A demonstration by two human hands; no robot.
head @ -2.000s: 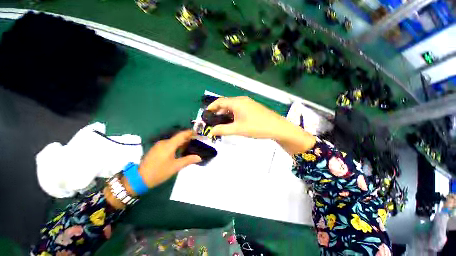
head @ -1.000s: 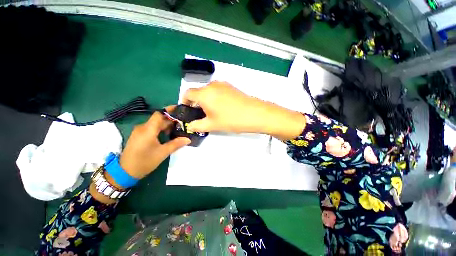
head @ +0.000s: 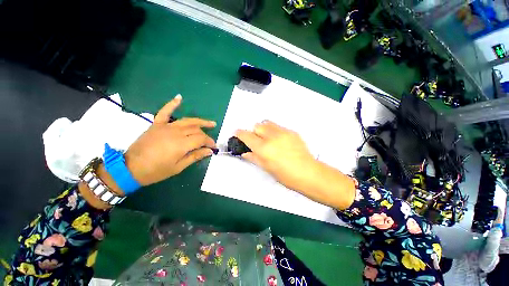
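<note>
My right hand (head: 272, 152) holds a small black adapter housing (head: 239, 146) over the white paper sheet (head: 268, 187). My left hand (head: 167, 146) is just left of it. Its thumb and a fingertip pinch a small black piece (head: 214, 151) on the lead beside the housing, with a short pale stretch between the two. The black output cord (head: 132, 111) runs from behind my left hand over the white cloth (head: 106, 129). The inside of the housing is hidden by my right fingers.
A black housing (head: 255, 75) lies at the paper's top edge. A dark stock of housings (head: 67, 42) stands at the upper left. A pile of wired boards (head: 430, 198) and black cords is at the right. Beyond the pale rail (head: 279, 49), boards sit on the green conveyor belt (head: 329, 72).
My left hand has drawn away from the housing, its fingers more spread, and grips the lead instead. My right hand keeps the housing. The view has shifted, so the bench items appear moved.
</note>
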